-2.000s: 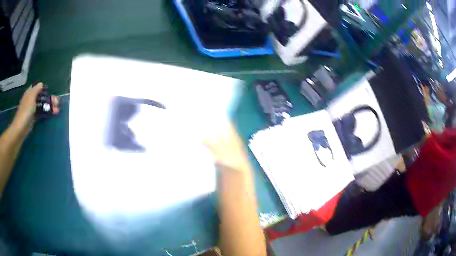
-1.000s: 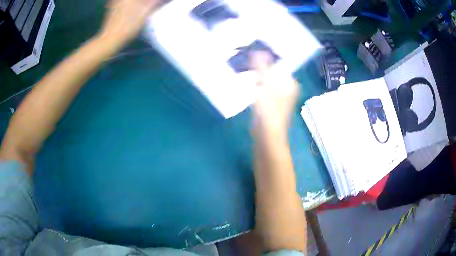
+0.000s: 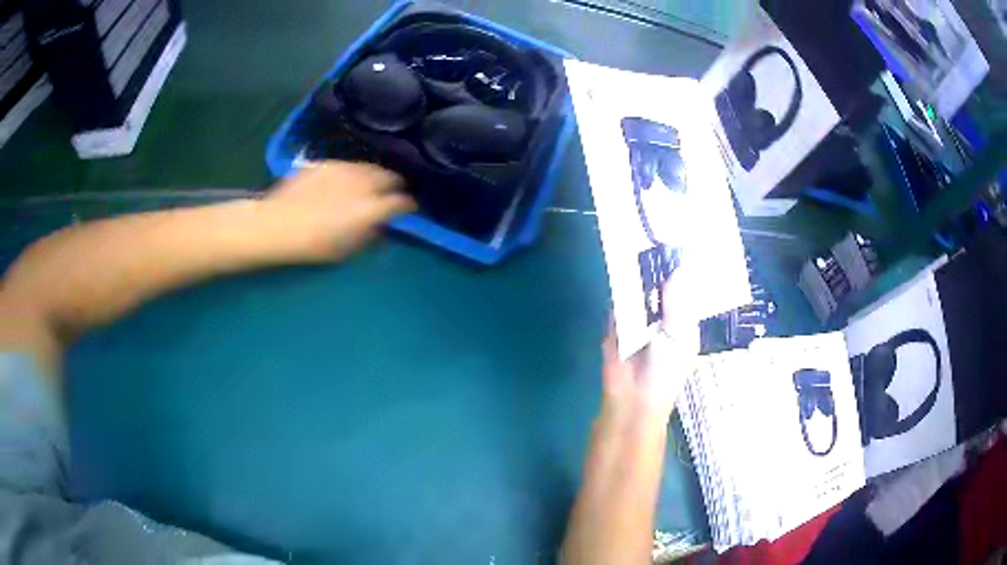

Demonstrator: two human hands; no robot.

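A blue tray (image 3: 447, 238) lies at the top centre. It holds a black rounded headphone tray with dark headphones (image 3: 475, 135) in it. My left hand (image 3: 337, 208), slightly blurred, is at the tray's lower left edge; its fingertips overlap the rim, and whether they grip it is unclear. My right hand (image 3: 646, 359) holds a white booklet (image 3: 701, 210) by its lower end, raised just right of the tray. The booklet shows a headphone picture; a small black card with white print (image 3: 654, 285) lies against its lower part.
A fanned pile of white booklets (image 3: 762, 441) lies at right on the green bench (image 3: 364, 408). Small black cards (image 3: 845, 270) lie beyond it. Retail boxes with headphone pictures stand at right (image 3: 911, 386) and top right (image 3: 762, 99). Black-and-white boxes (image 3: 138, 94) are stacked at top left.
The blue tray with headphones now shows at top centre. My left hand has come down to its edge. My right hand has moved the booklet to the right and turned it more upright in view.
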